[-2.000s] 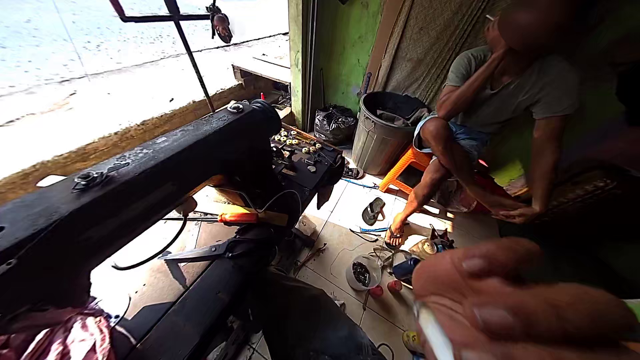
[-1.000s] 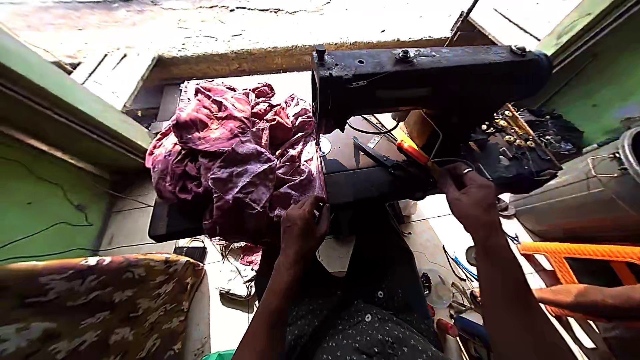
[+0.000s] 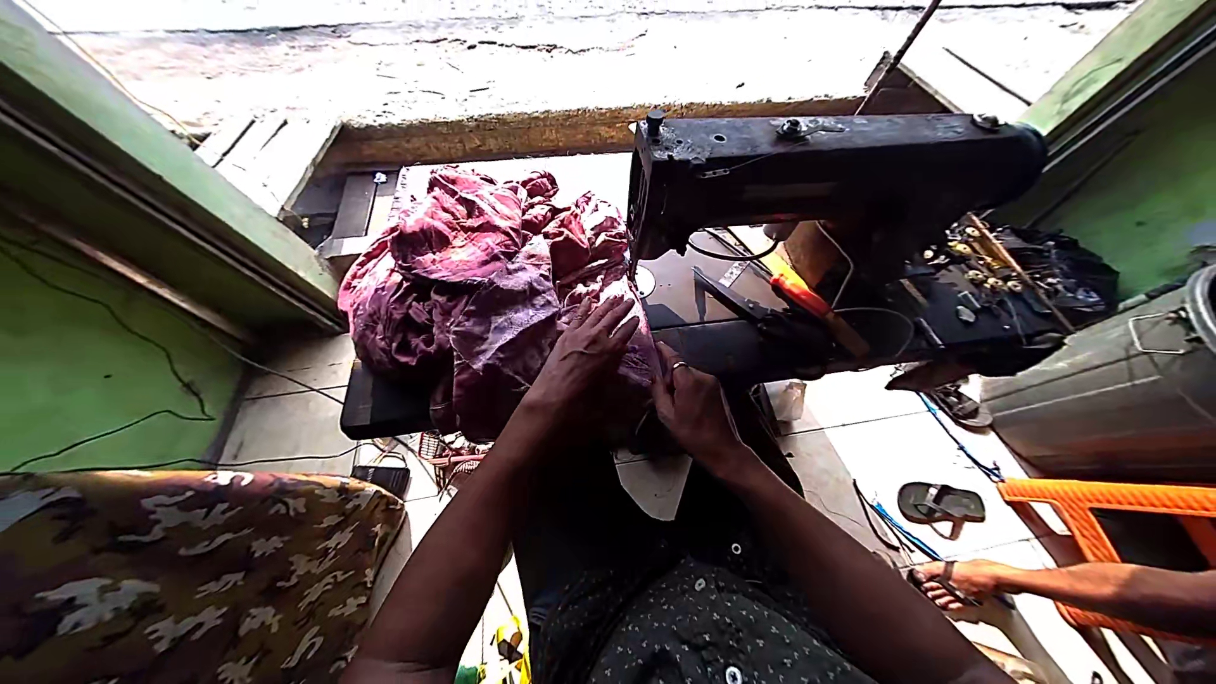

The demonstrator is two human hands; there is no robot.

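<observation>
A black sewing machine (image 3: 836,166) stands on a dark table, its needle end over a crumpled heap of red and purple cloth (image 3: 494,285). My left hand (image 3: 594,347) lies flat on the cloth, just in front of the needle end. My right hand (image 3: 689,399) grips the right edge of the same cloth at the near side of the table. Under the machine's arm lie black scissors (image 3: 736,299) and an orange-handled tool (image 3: 800,294), whose kind I cannot tell.
Thread spools (image 3: 988,266) and small parts crowd the table's right end. Beyond it stands a large bin (image 3: 1111,380). An orange plastic stool (image 3: 1092,532), a sandal (image 3: 940,503) and another person's foot (image 3: 959,579) are at the lower right. A camouflage-patterned cover (image 3: 190,570) fills the lower left.
My right hand has left the orange-handled tool and come left to the cloth's edge. My left hand now lies flatter on the cloth. The view swung from the seated person to the machine.
</observation>
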